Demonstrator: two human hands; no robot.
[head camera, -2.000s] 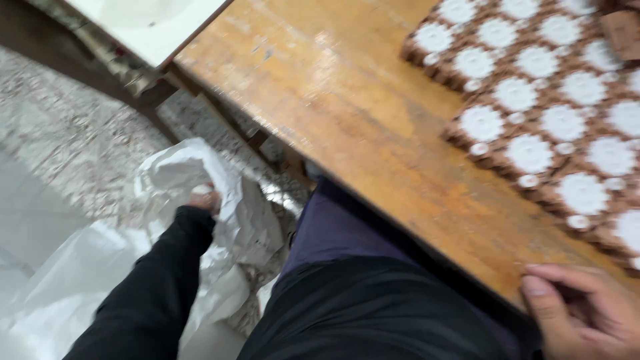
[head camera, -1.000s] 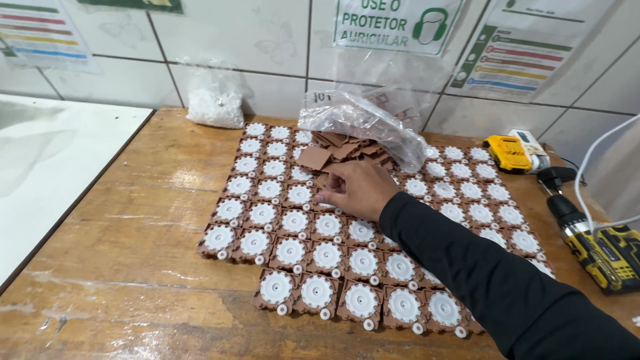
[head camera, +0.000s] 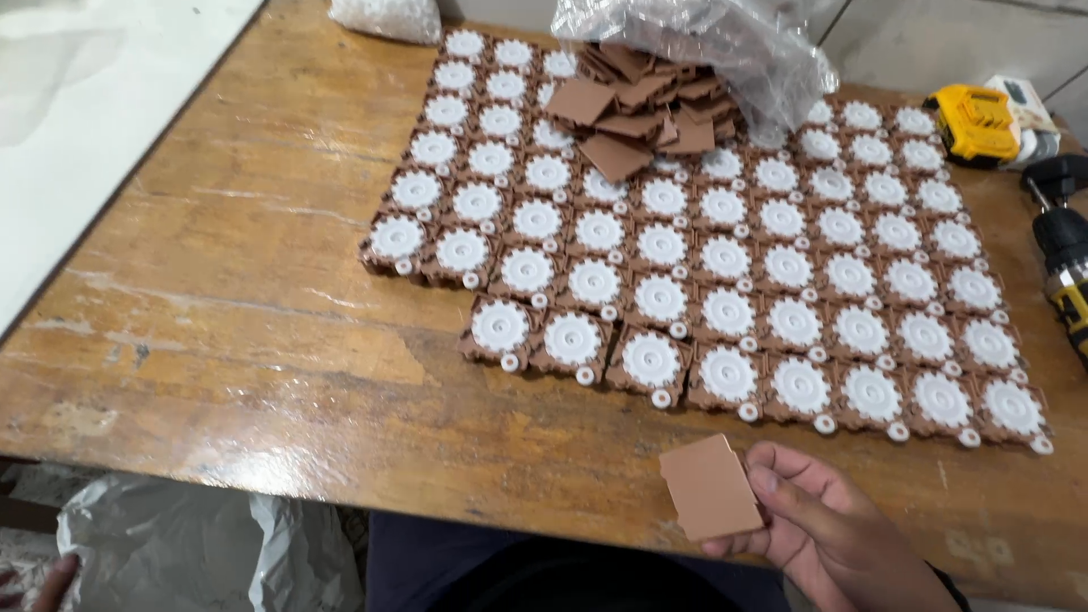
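My right hand (head camera: 816, 518) holds a flat brown plastic plate (head camera: 712, 489) by its right side, at the table's front edge. Behind it, rows of brown square plastic pieces (head camera: 650, 361), each with a white toothed gear and a small white roller, lie side by side. On their back rows rests a pile of loose brown plates (head camera: 654, 110), beside a clear plastic bag (head camera: 705, 38). Of my left hand (head camera: 58, 585) only a finger or so shows at the lower left frame edge, by a white plastic bag (head camera: 170, 544); what it holds, if anything, is hidden.
A wooden table (head camera: 255, 340) carries everything, with a white board or surface (head camera: 102, 102) to its left. A bag of small white parts (head camera: 387, 17) stands at the back. At the right lie a yellow battery pack (head camera: 976, 126) and a drill (head camera: 1062, 246).
My right hand has come from the pile of brown plates to the table's front edge, now with a plate in it. My left hand, out of view one second ago, shows at the lower left.
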